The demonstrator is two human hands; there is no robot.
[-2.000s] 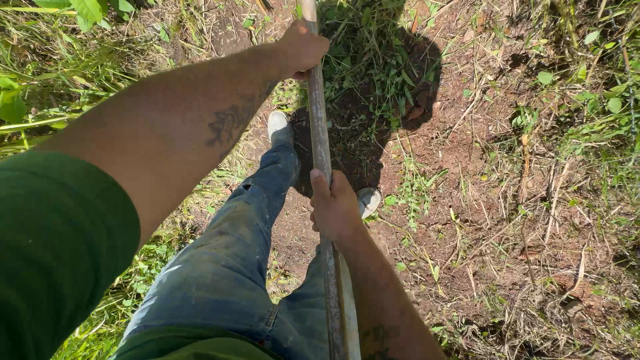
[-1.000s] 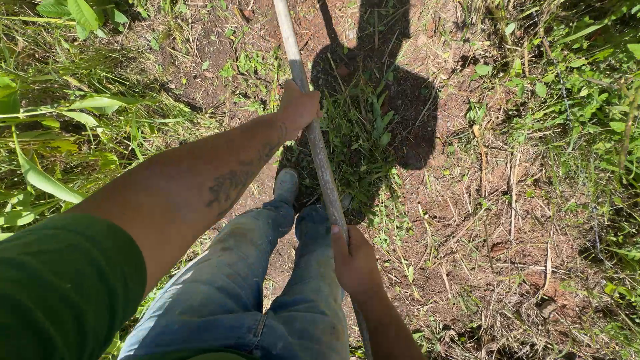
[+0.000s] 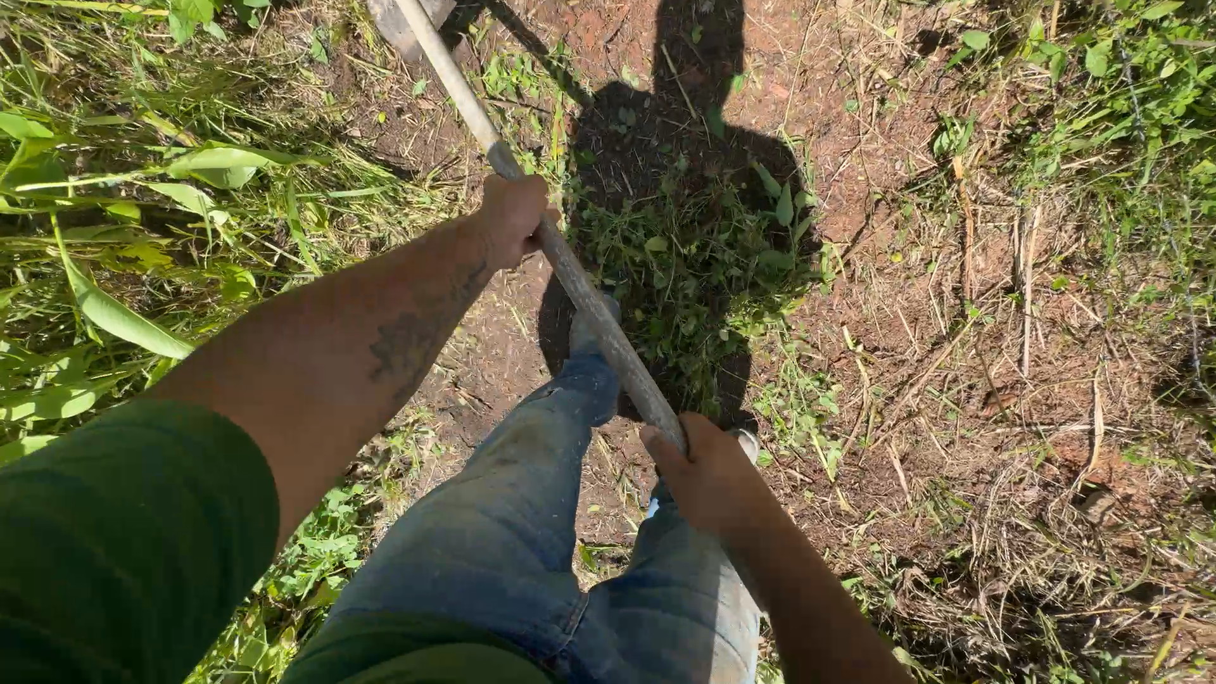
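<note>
A long wooden tool handle (image 3: 608, 337) runs slantwise from the top left toward my body. My left hand (image 3: 516, 217) is closed around its middle, with the arm stretched out. Lower and to the right, my right hand (image 3: 698, 467) grips the handle near its lower visible end. At the top edge, beside the far end of the handle, part of a flat metal blade (image 3: 410, 27) shows on the ground; the rest of it is cut off by the frame, so its kind cannot be told.
Loose cut greenery (image 3: 679, 275) lies on reddish soil in front of my feet, partly under my shadow. Tall grass and broad leaves (image 3: 123, 304) grow at the left. Dry stalks (image 3: 1026, 285) and weeds cover the right, where a thin wire-like line (image 3: 1130, 95) shows among leaves.
The handle's far end has swung to the left, and the blade has come into view at the top. Both hands have kept hold of the handle.
</note>
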